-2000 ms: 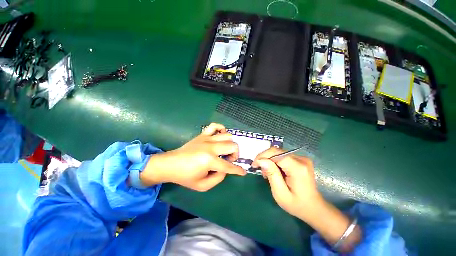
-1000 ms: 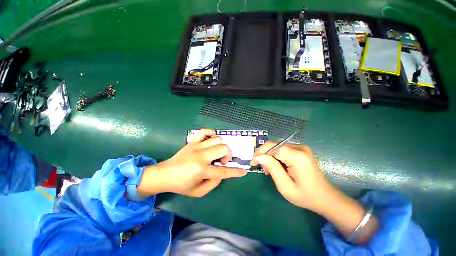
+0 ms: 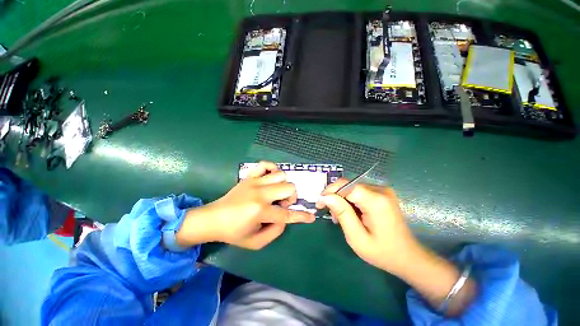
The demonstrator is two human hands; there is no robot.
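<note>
A device unit (image 3: 308,184) with a white battery and dotted component edges lies on the green bench in front of me. My left hand (image 3: 257,207) lies over its left part, fingers bent on it, and hides that part. My right hand (image 3: 365,213) holds thin silver tweezers (image 3: 362,175), whose visible end points up and right, away from the unit. Its thumb and index finger touch the unit's lower right part, beside a dark flex cable (image 3: 301,207). What lies under the fingertips is hidden.
A black foam tray (image 3: 324,113) at the back holds several units; one slot is empty. One battery (image 3: 488,69) lies flipped out. A dark grid mat (image 3: 311,143) lies behind the unit. Thin cables (image 3: 127,121), a clear bag (image 3: 75,135) and loose black parts (image 3: 38,121) lie left.
Since two seconds ago the view has shifted, so the tray sits further left and higher. Both hands stay at the unit, with only small finger movements.
</note>
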